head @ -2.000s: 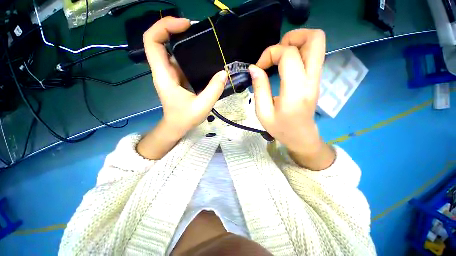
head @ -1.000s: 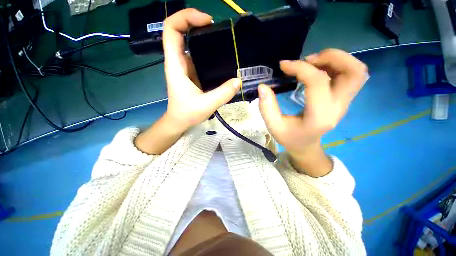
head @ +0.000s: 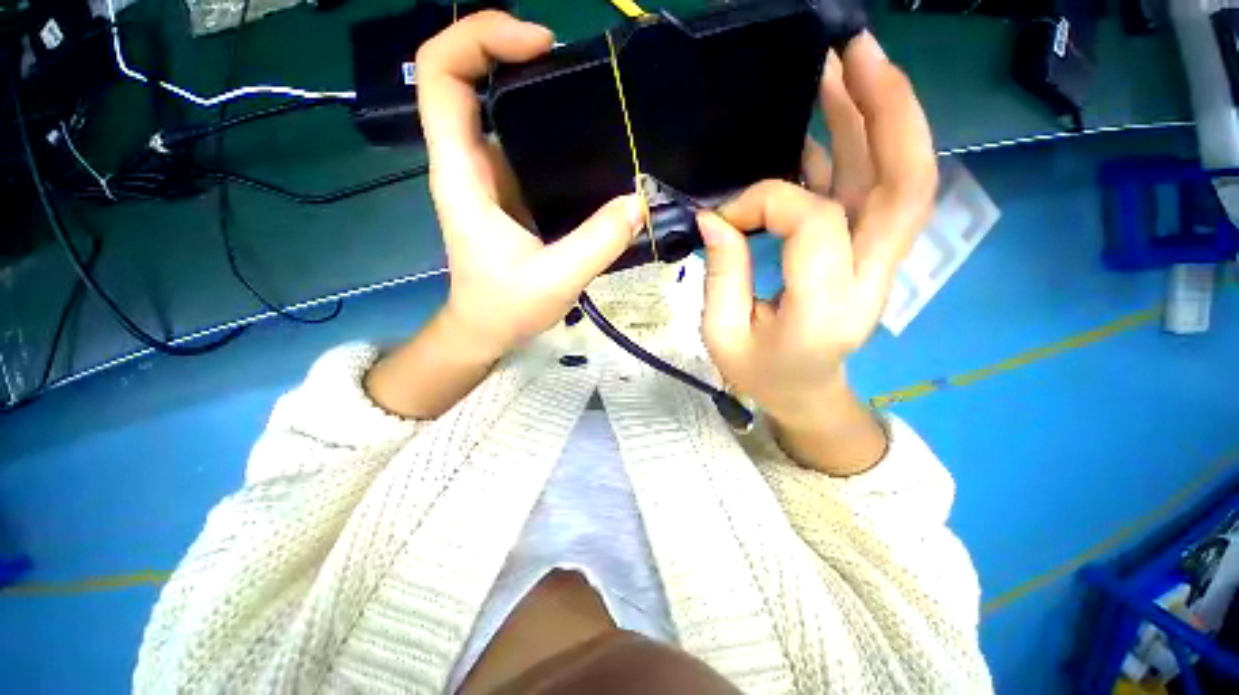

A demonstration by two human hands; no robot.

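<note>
A black electronic unit (head: 734, 116) is held up above the bench's front edge. A thin yellow rubber band (head: 625, 111) runs around it. My left hand (head: 510, 231) grips its left side, thumb on the lower edge and fingers behind the top. My right hand (head: 815, 245) is at the lower right, thumb and index finger pinching at the label by the lower edge; its other fingers reach up the right side. The label is mostly hidden by the fingers. A short black pigtail cable (head: 652, 356) hangs below, its plug end near my right wrist.
On the green bench (head: 347, 204) lie another black unit (head: 387, 82), a white cable (head: 204, 95), loose black cables (head: 224, 258) and a black device (head: 1053, 68) at right. A white foam tray (head: 951, 238), a blue stool-like frame (head: 1155, 217) and a blue crate (head: 1155, 597) are beyond the edge.
The right hand came away from the unit's label one second ago, and is now back against it. The unit shifted right, then slightly back left; its label is mostly covered again.
</note>
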